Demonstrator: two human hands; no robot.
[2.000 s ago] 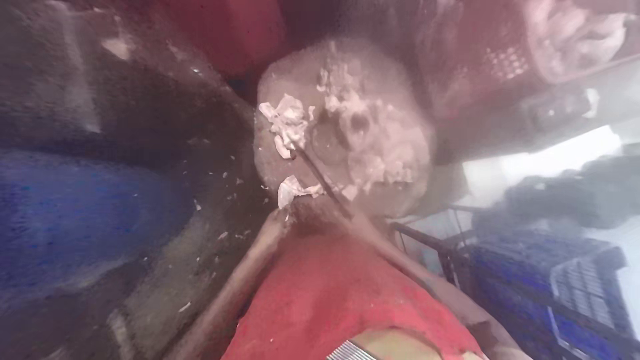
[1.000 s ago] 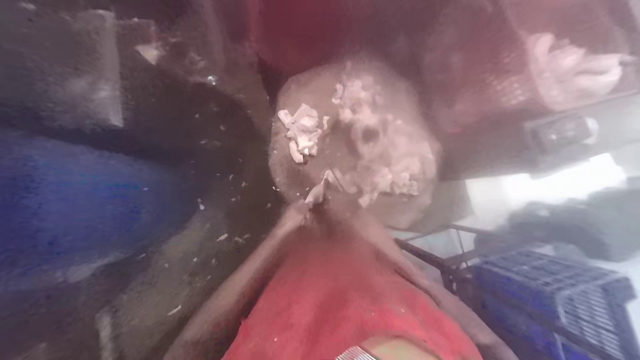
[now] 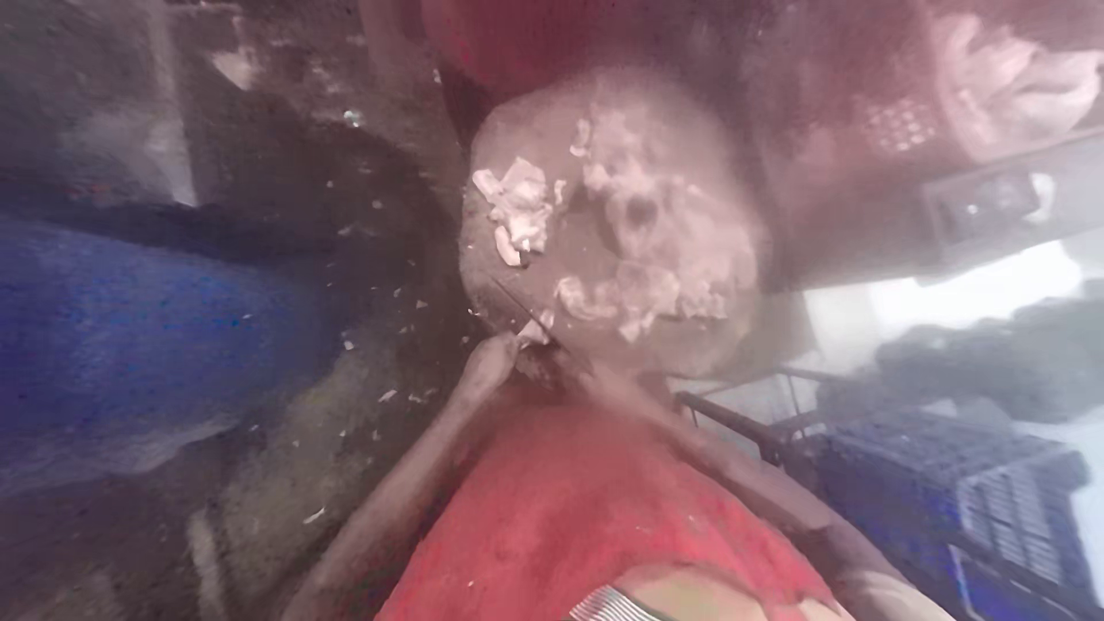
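Note:
In the hazy head view, a round block (image 3: 552, 267) carries pale pieces of what looks like raw meat. A small heap of pieces (image 3: 520, 207) lies on its left part, and a larger spread of pieces (image 3: 647, 216) covers its right part. At the block's near edge, my left hand (image 3: 492, 362) is closed on a small pale piece (image 3: 536, 329). Close beside it, my right hand (image 3: 580, 373) grips a knife, whose thin dark blade (image 3: 522, 306) points up and left over the block. The knife's handle and most fingers are blurred or hidden.
A blue plastic-like surface (image 3: 147, 336) lies at the left, beside a dark floor (image 3: 379, 285) with scattered pale scraps. Beyond the block stands a red container (image 3: 526, 34). At upper right, a reddish basket (image 3: 897, 125) adjoins pale pieces. A blue crate (image 3: 992, 500) and metal rails (image 3: 733, 418) are at lower right.
The knife blade lay over the block two seconds ago, was not distinct one second ago, and shows again now. Both hands remain near the block's near edge.

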